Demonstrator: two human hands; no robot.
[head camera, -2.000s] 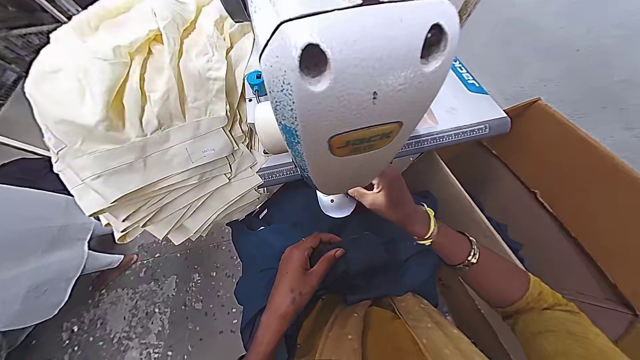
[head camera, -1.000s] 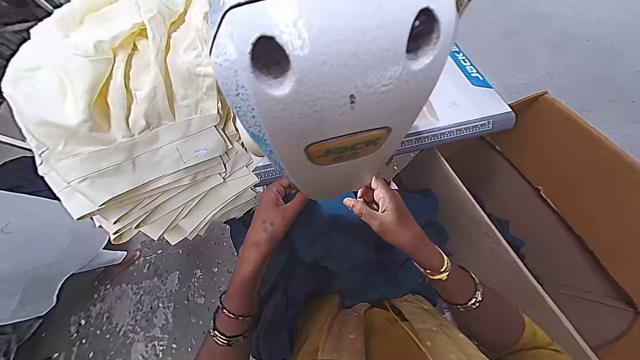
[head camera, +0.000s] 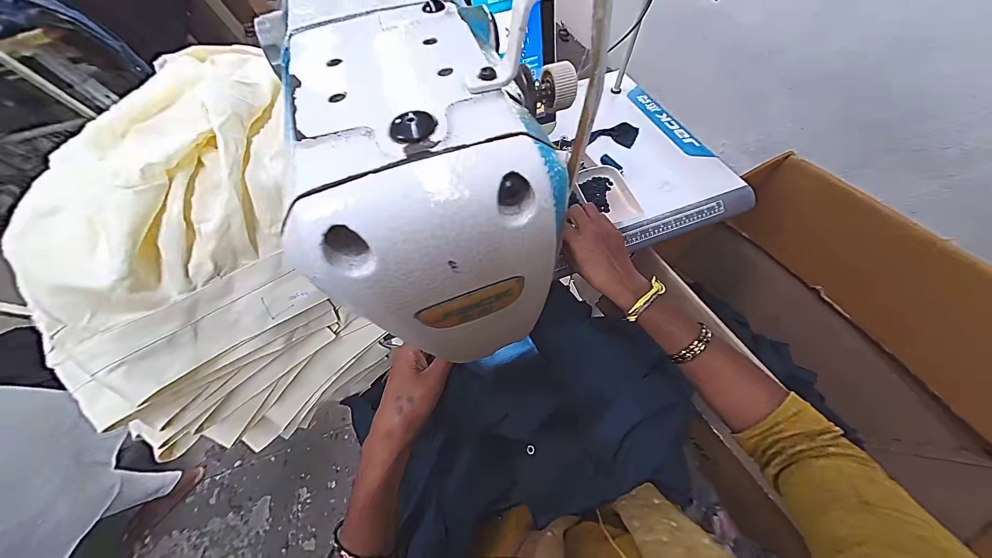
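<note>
The white head of a Jack industrial sewing machine (head camera: 418, 256) fills the middle of the view and hides the needle area. Dark navy fabric (head camera: 573, 418) hangs from beneath it over the lap. My left hand (head camera: 411, 391) is at the head's lower left, at the fabric's edge; its fingertips are hidden, so its grip cannot be told. My right hand (head camera: 598, 252) reaches to the right side of the head, beside a small tray (head camera: 632, 203) of dark small pieces set in the white machine table (head camera: 674, 182). Its fingertips are partly hidden behind the head.
A thick stack of cream fabric pieces (head camera: 209, 333) stands at the left. On the right is an open cardboard box (head camera: 868, 256) with dark fabric in it. A ruler strip runs along the table's front edge. Light cloth and part of a person's foot show at the lower left.
My right hand has moved from in front of the machine head to beside the small tray. My left hand remains near the head's lower left. The view has shifted, showing more of the machine's top.
</note>
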